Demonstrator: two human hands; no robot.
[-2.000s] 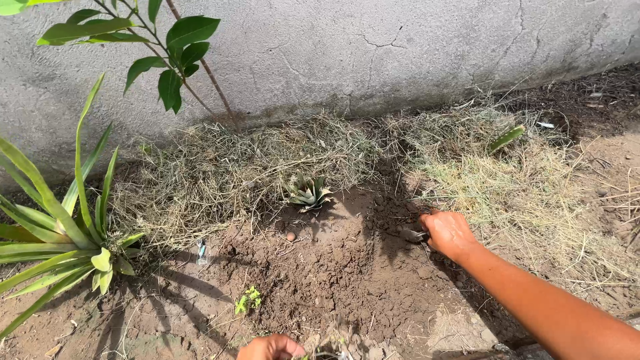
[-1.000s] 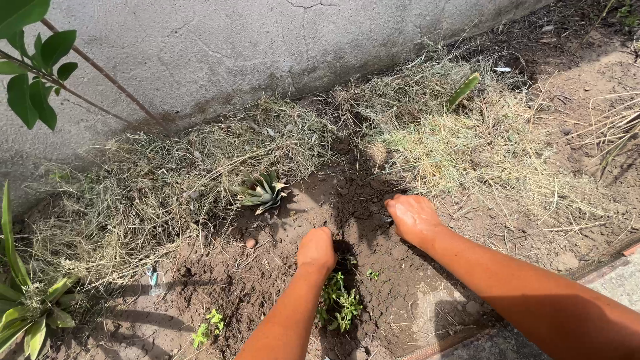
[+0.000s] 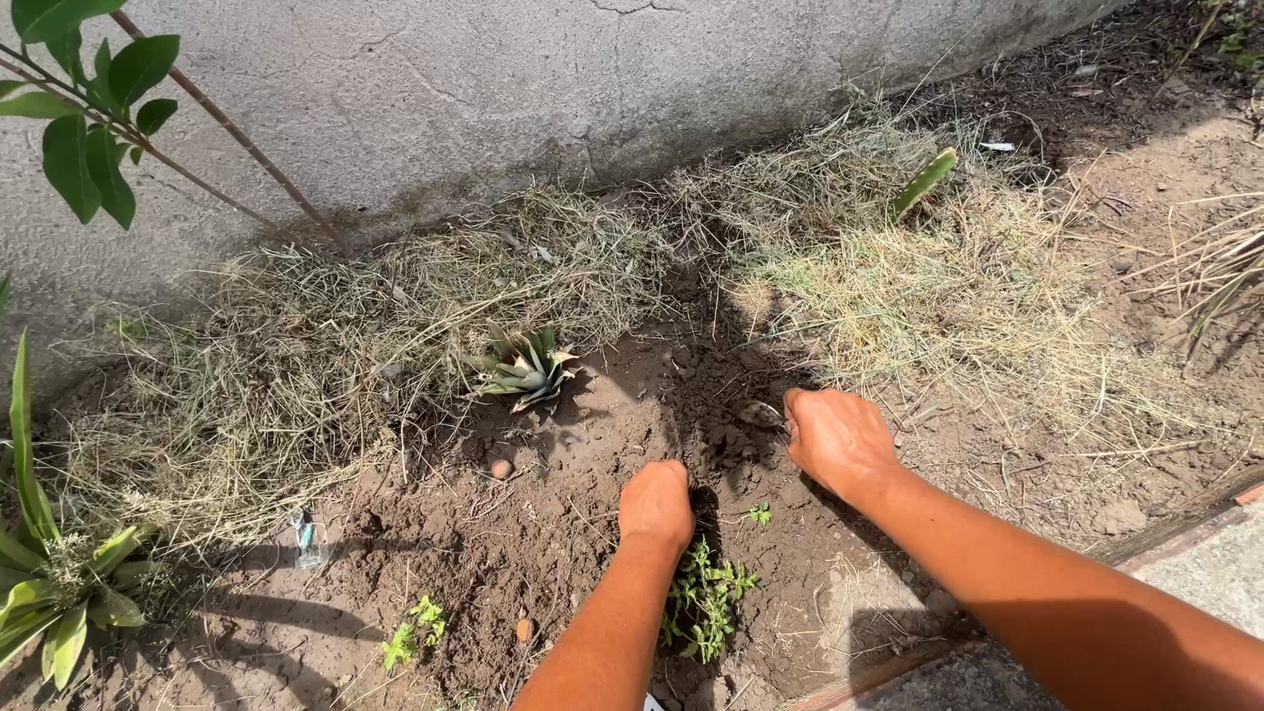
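Observation:
My right hand (image 3: 839, 439) is closed on a small tool, of which a metal end (image 3: 760, 414) shows at the dug soil (image 3: 716, 395); the handle is hidden in the hand. To its left, my left hand (image 3: 657, 504) is a fist over the soil. Leafy green sprigs (image 3: 706, 597) show just below that fist, beside the wrist; whether the fingers grip their stems is hidden. A small agave-like rosette plant (image 3: 528, 370) stands in the ground up and left of the hands. A tiny seedling (image 3: 759, 513) lies or stands between the two forearms.
Dry grass mulch (image 3: 326, 365) runs along a cracked plaster wall (image 3: 592, 99). A cactus pad (image 3: 923, 185) pokes from it at right. A spiky plant (image 3: 69, 592), a yellow-green seedling (image 3: 415, 632), a plastic scrap (image 3: 308, 538) and a leafy shrub (image 3: 89, 148) are at left. A concrete edge (image 3: 1210, 568) borders the bed.
My left hand has come up from the bottom edge to the dug soil, and the leafy sprigs have come into sight beside it. My right hand stays near the dug soil. The view has shifted right.

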